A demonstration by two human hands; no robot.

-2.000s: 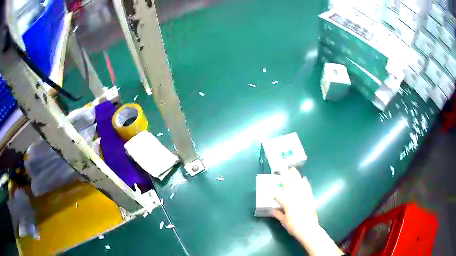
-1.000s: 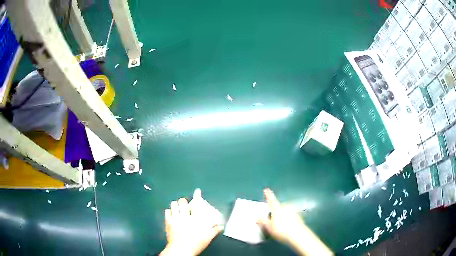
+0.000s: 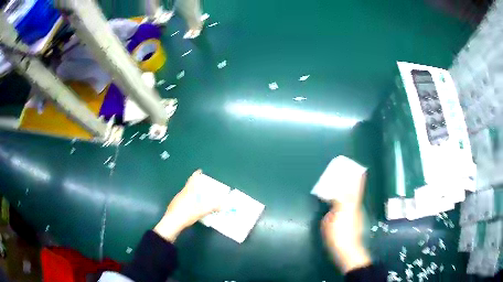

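My left hand (image 3: 187, 206) is around a pair of small white cartons (image 3: 238, 216) that touch side by side on the glossy green tabletop, left of centre. A faint teal mark shows on them. My right hand (image 3: 346, 224) is blurred and is at another small white carton (image 3: 339, 177) further right, with the fingers at its near and right sides. The fingers' exact grip on this carton is partly hidden.
A large teal and white printed box (image 3: 449, 126) stands at the right, beside a wall of stacked cartons (image 3: 485, 104). Paper scraps (image 3: 422, 253) lie near it. Chipped metal legs (image 3: 118, 60), yellow tape (image 3: 151, 54) and a yellow board (image 3: 60, 113) are at upper left. Something red (image 3: 71, 267) is at lower left.
My right hand has moved right, from the cartons near my left hand to the separate carton. Two cartons now sit together by my left hand. The view has shifted.
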